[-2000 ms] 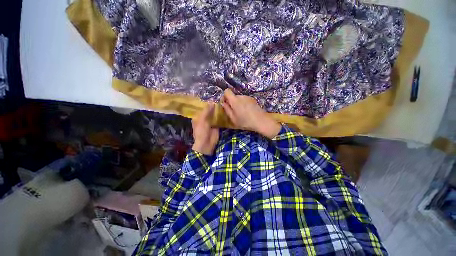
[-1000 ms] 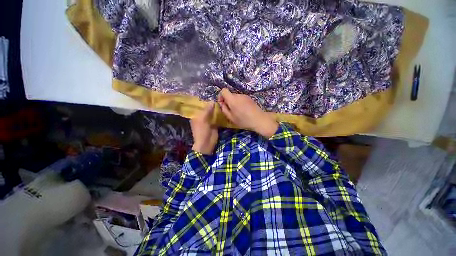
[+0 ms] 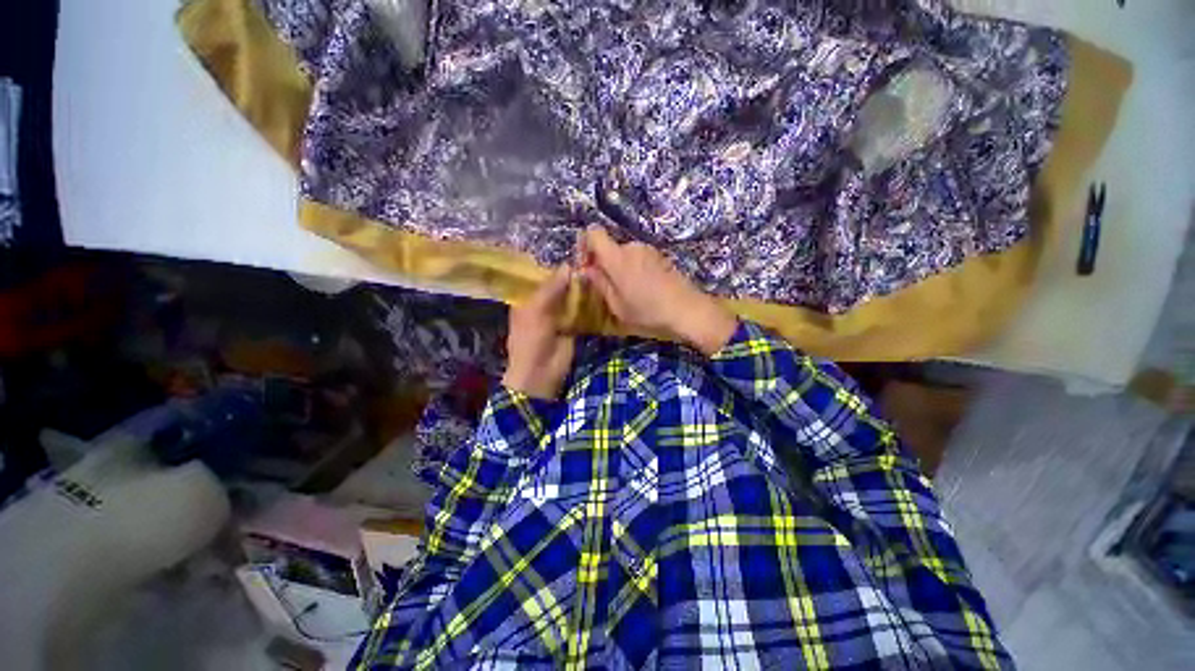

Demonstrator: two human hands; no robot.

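Note:
The garment's purple, white and dark patterned lining (image 3: 734, 144) lies spread on the table, bordered by a mustard-gold band (image 3: 917, 315). My left hand (image 3: 537, 334) pinches the gold band at the near table edge. My right hand (image 3: 642, 286) is beside it, fingertips closed on the edge where band and lining meet. The two hands nearly touch. A small dark curved thing (image 3: 611, 205) shows just beyond my right fingers; I cannot tell what it is. Whatever is between my fingertips is too small to make out.
Dark thread snips (image 3: 1090, 230) lie on the white table (image 3: 144, 144) at the right. A cream sewing machine (image 3: 125, 551) stands at the lower left, with an open box (image 3: 308, 583) beside it. Dark clutter fills the space under the table's left edge.
My right fingertips have shifted slightly at the band's seam. The dark curved thing beyond them shows more clearly than one second ago. The left hand has hardly moved.

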